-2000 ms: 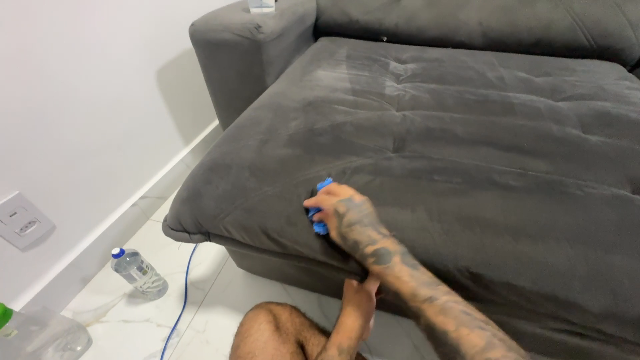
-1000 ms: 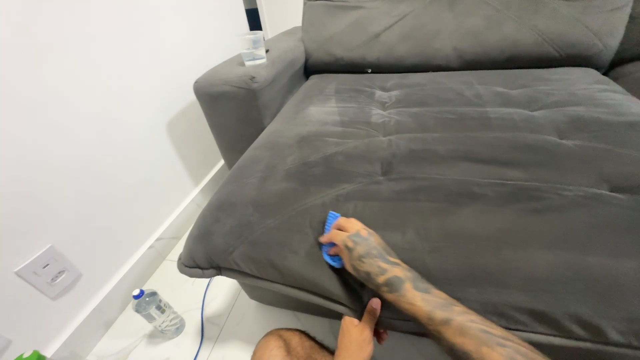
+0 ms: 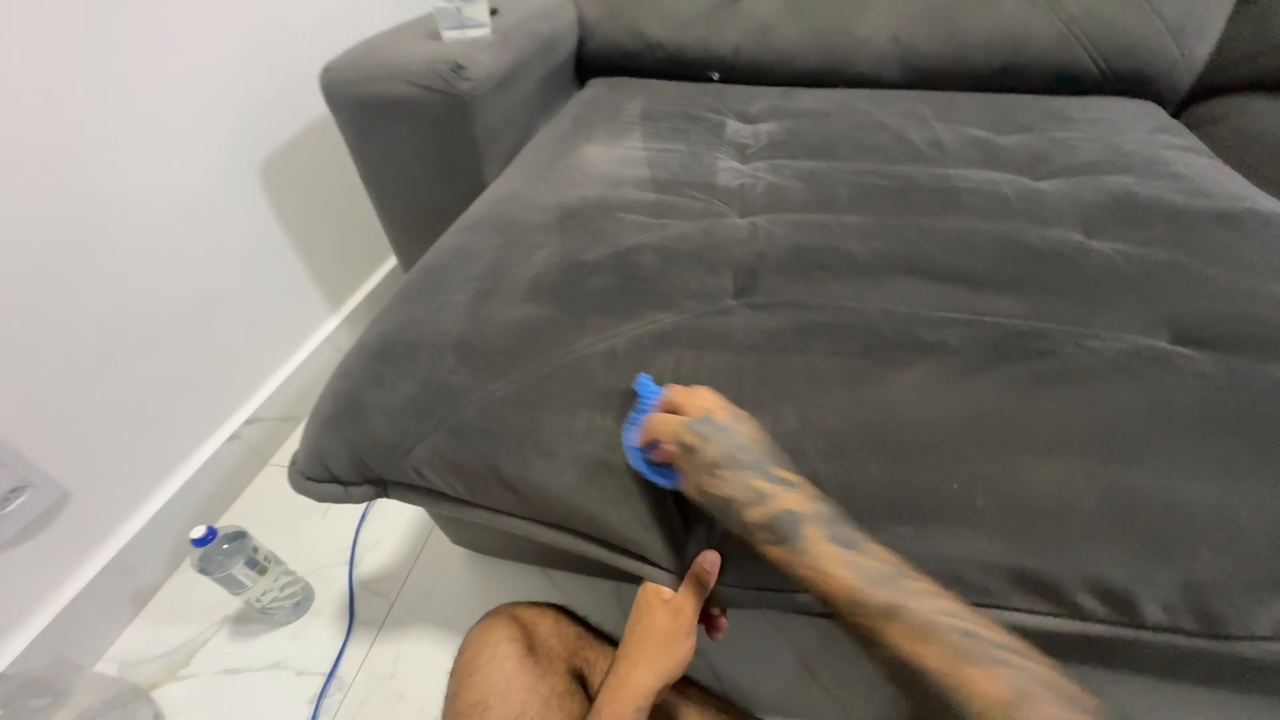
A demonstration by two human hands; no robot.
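My right hand (image 3: pixel 705 435) grips a blue brush (image 3: pixel 645 435) and presses it on the dark grey fabric seat cushion (image 3: pixel 900 400) of a sofa, near its front edge. Just below, my left hand (image 3: pixel 675 620) pinches the cushion's front seam, with the thumb on top and the fingers partly hidden beneath. Folds run in the fabric between the two hands. Farther back on the seat, lighter patches show by the tufted seams.
A clear plastic bottle with a blue cap (image 3: pixel 250 575) stands on the marble-look floor beside a blue cable (image 3: pixel 350 590). A clear cup (image 3: pixel 462 18) sits on the armrest (image 3: pixel 420 90). A wall socket (image 3: pixel 25 495) is at the left.
The brush in my right hand has shifted a little over the front of the cushion. My left hand stays at the front seam. The view has tilted up and back down.
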